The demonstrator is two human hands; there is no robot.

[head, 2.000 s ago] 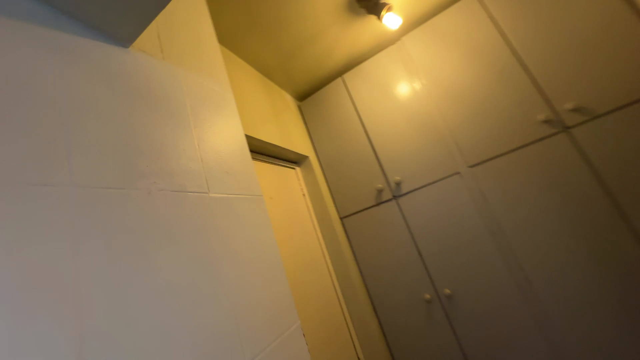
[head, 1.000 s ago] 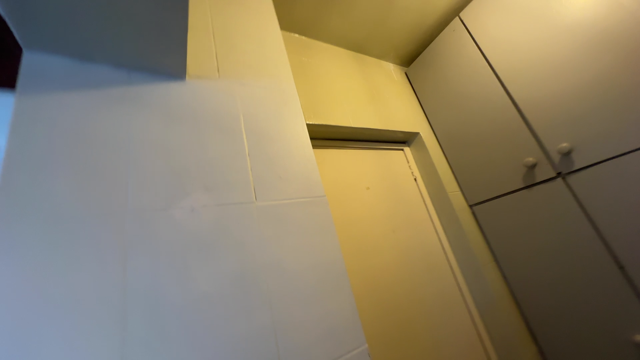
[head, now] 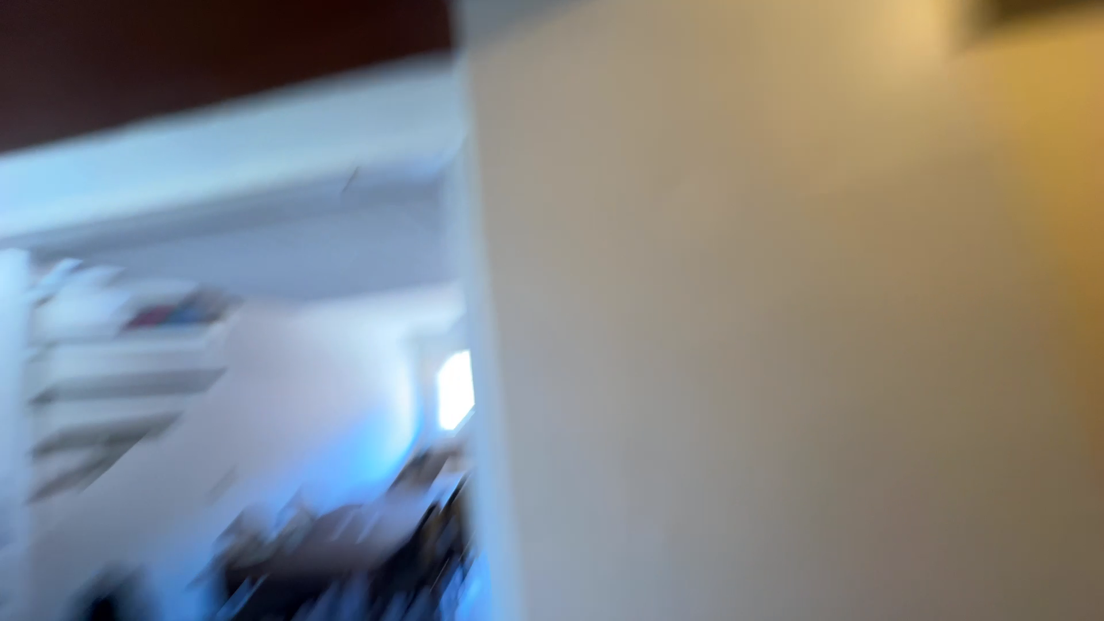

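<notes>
Neither my left hand nor my right hand shows in the head view, so what they hold or touch is hidden. A pale wall [head: 742,345] fills the right half, close to the camera and blurred. Left of its upright edge, another room is visible, with a bright window [head: 455,390] partly cut off by that edge.
White shelves [head: 129,358] with blurred items on top stand at the far left. Low in the other room lies a heap of dark and pale things [head: 345,543], too blurred to name. A dark reddish-brown surface [head: 216,52] crosses the top left.
The view has swung strongly to the left. The grey cupboards and the door seen earlier are out of view, and the other room with its shelves and window has appeared.
</notes>
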